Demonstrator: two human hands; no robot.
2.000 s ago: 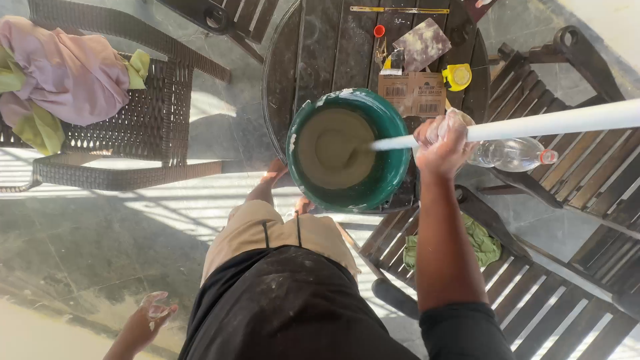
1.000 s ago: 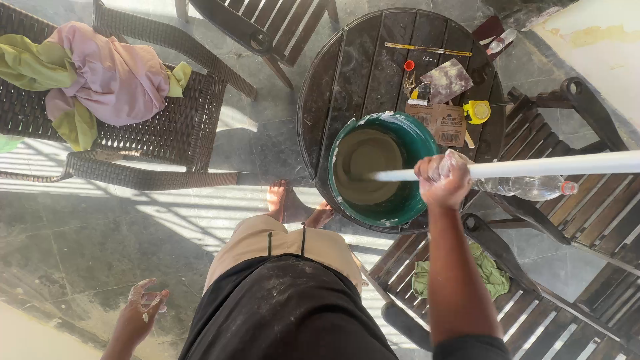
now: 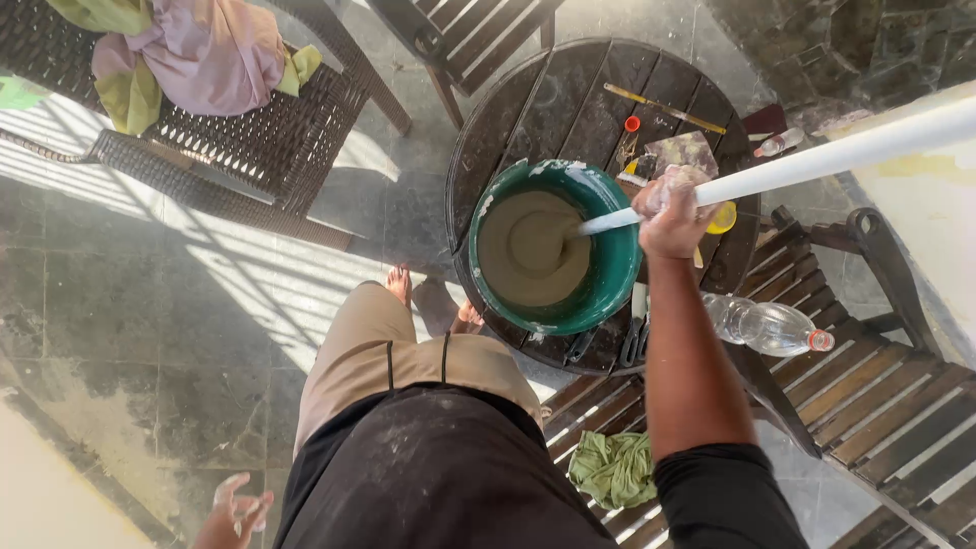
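My right hand (image 3: 677,212), smeared with pale residue, is closed around a long white pole (image 3: 823,165). The pole's lower end dips into a grey-brown wet mix (image 3: 526,267) inside a green plastic bucket (image 3: 619,282), whose rim carries white splashes. Around the pole's end the surface shows a swirl. The bucket rests on a round dark wooden table (image 3: 507,114). My left hand (image 3: 238,509) hangs low at the left, fingers apart, holding nothing, with residue on its fingertips. Beyond the right hand lie a stained square piece (image 3: 686,152) and a yellow round object (image 3: 721,218), partly hidden.
A clear plastic bottle (image 3: 774,328) lies at the table's right edge. A yellow folding ruler or strip (image 3: 663,108) and a red cap (image 3: 631,123) are on the table. Wooden chairs (image 3: 877,389) and a wicker chair (image 3: 229,156) with cloths (image 3: 221,57) stand around; a green cloth (image 3: 612,467) lies below.
The right hand keeps its grip on the white pole, whose lower end has shifted within the mix. The left hand stays low and holds nothing. The view has shifted somewhat.
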